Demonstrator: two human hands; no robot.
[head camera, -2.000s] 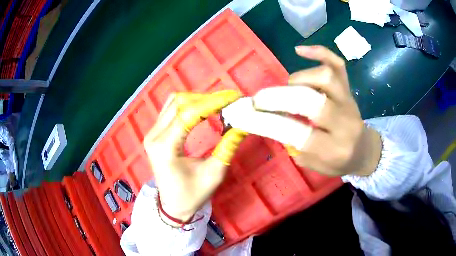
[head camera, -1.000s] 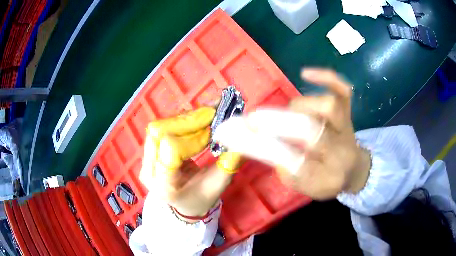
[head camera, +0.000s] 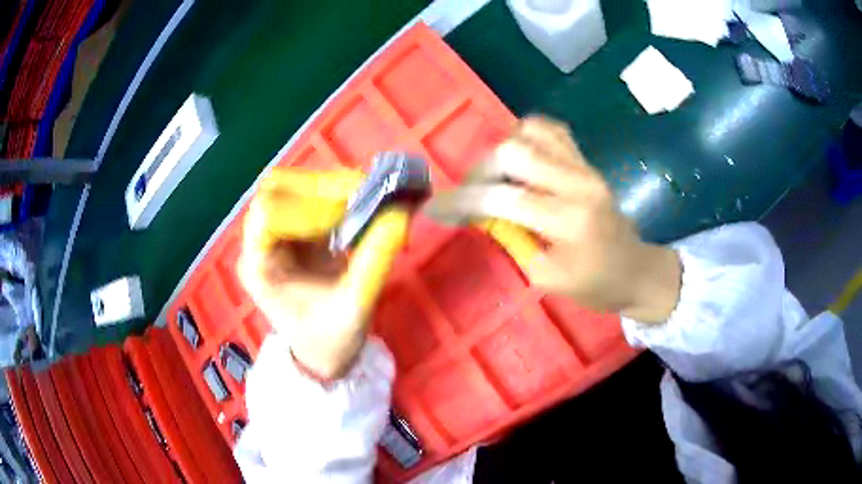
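My left hand, with yellow finger cots, holds a dark and silver watch between its fingertips above the red compartment tray. My right hand is just right of the watch, blurred, with a white wiping cloth over its fingertips and a yellow-orange cot showing below. I cannot tell whether the cloth touches the watch. Several watches lie in pockets at the tray's left end, and one lies near its front edge.
Stacked red trays stand at lower left. White fixture blocks sit on the green bench beyond the tray. At upper right are a whitish bottle, white wipes and dark ribbed strips.
My left hand has moved left and slightly up with the watch, which now shows more of its side. My right hand has shifted a little left. The white blocks on the far side have moved up the frame.
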